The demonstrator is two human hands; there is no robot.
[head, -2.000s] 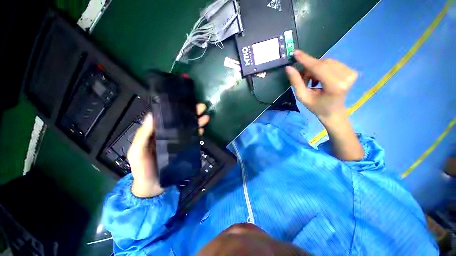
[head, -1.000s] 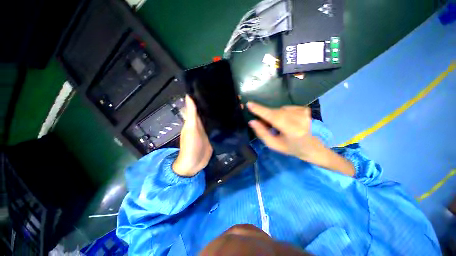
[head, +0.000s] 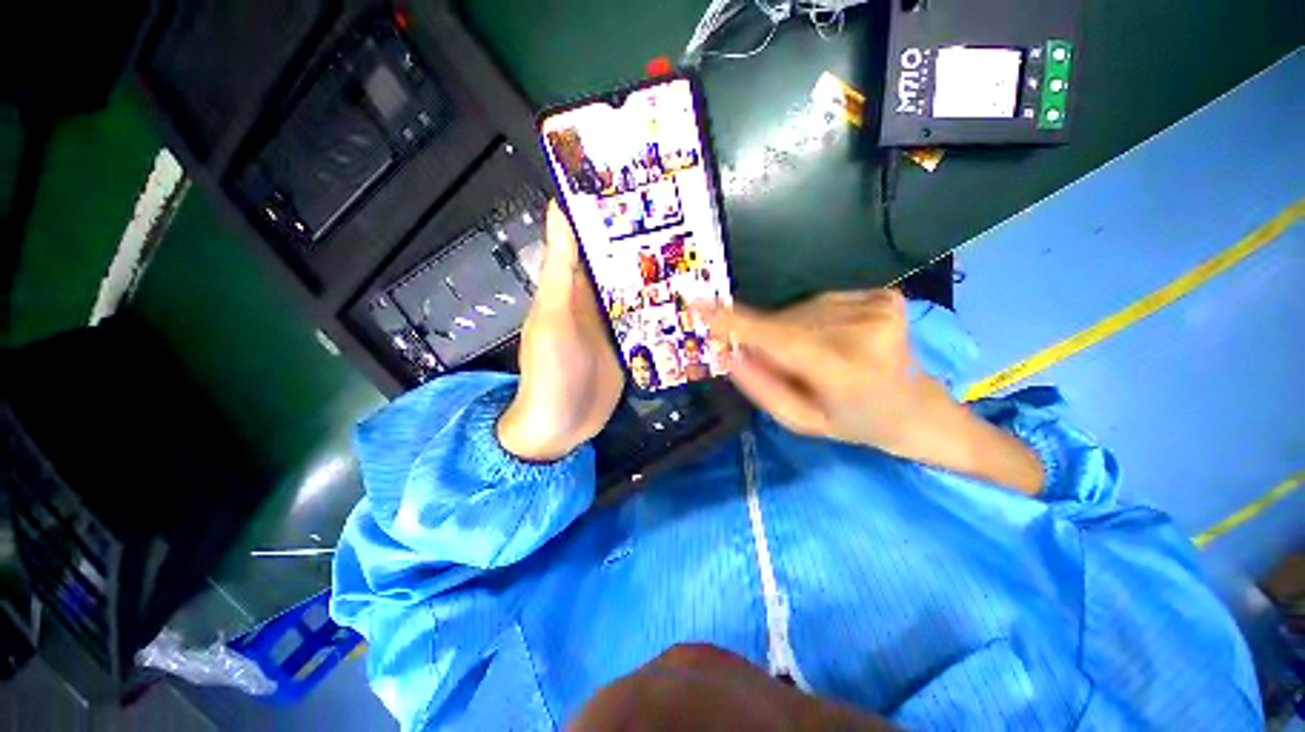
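Note:
A phone display assembly (head: 640,236) is lit with a colourful picture of many small images, its glass facing up. A red tab shows at its top edge. My left hand (head: 563,350) holds it by its left side, above the foam tray (head: 322,303). My right hand (head: 830,360) is at its lower right, fingers over the glass and slightly blurred; it grips nothing that I can see. The screen tester box (head: 978,83) lies at the upper right with its small display lit white. Whether a cable joins the module cannot be seen.
Tray pockets hold other modules (head: 344,136), back up. White wires (head: 759,20) and orange-gold flex pieces (head: 842,100) lie near the tester. A tall black stack (head: 122,501) stands at the left. A blue basket (head: 308,646) and crumpled clear plastic (head: 208,664) are at lower left.
The display has gone from black to a lit picture. My right hand has moved from the tester's green terminals to the glass. The tester now appears farther right and higher in view.

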